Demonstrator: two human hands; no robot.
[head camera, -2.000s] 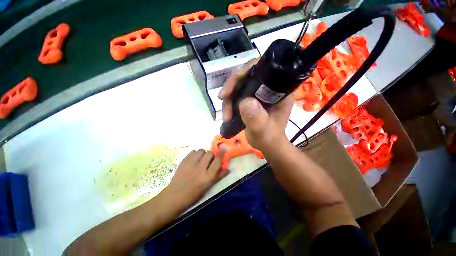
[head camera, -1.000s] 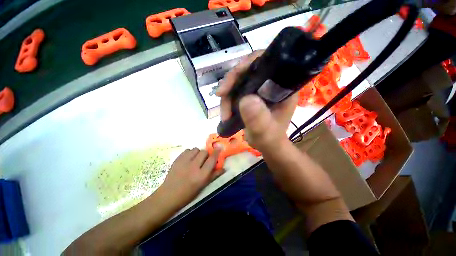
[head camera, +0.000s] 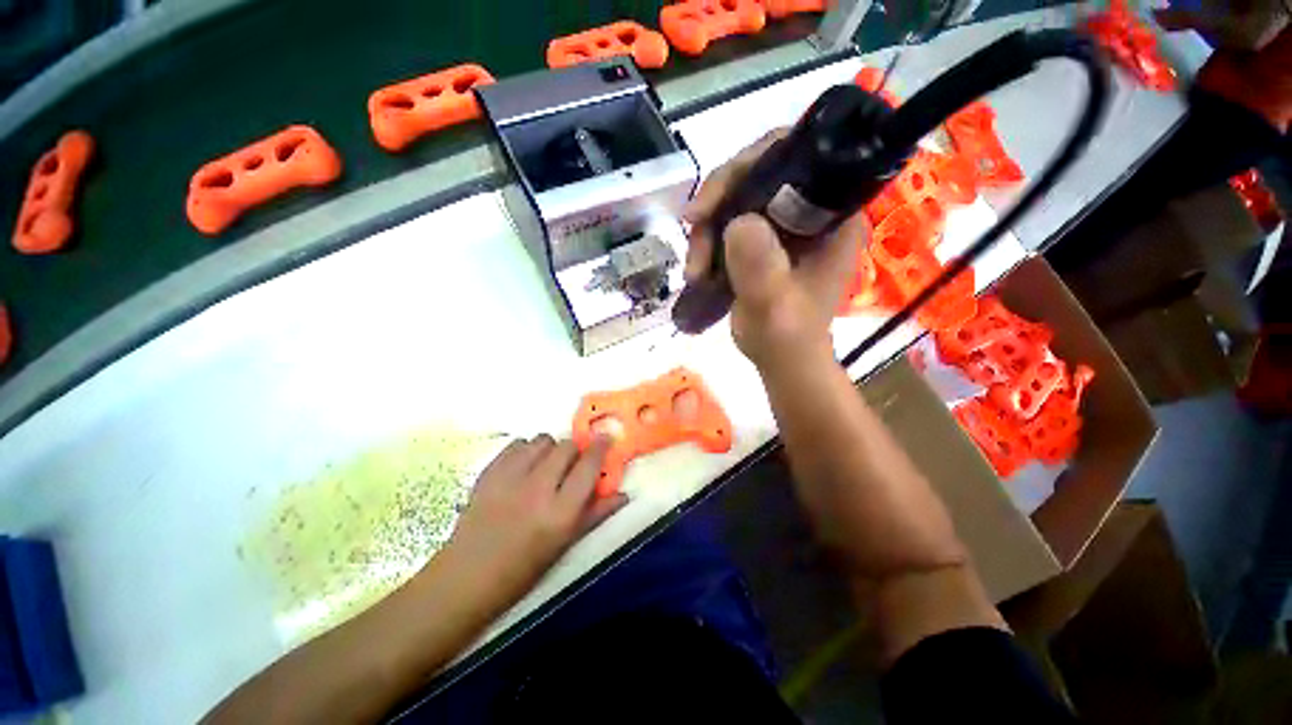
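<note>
An orange plastic housing (head camera: 650, 417) lies flat on the white bench in front of me. My left hand (head camera: 536, 489) rests at its left end, with fingertips on the part. My right hand (head camera: 779, 269) is closed around a black electric screwdriver (head camera: 815, 184). The screwdriver is tilted, with its lower end beside the screw feeder and above the bench, apart from the housing. Its bit tip cannot be made out. The grey screw feeder (head camera: 584, 184) stands behind the housing, its metal pick-up block visible at the front.
The green conveyor (head camera: 269, 85) at the back carries spaced orange housings. A heap of orange parts (head camera: 921, 213) lies right of the feeder. An open carton (head camera: 1112, 404) holds more. A blue bin (head camera: 31, 623) sits far left. A black cable loops from the screwdriver. Another person's arm shows top right.
The screwdriver in my right hand has moved up and right, off the housing, uncovering it and the pick-up block. My left hand stays on the housing. The belt parts have shifted.
</note>
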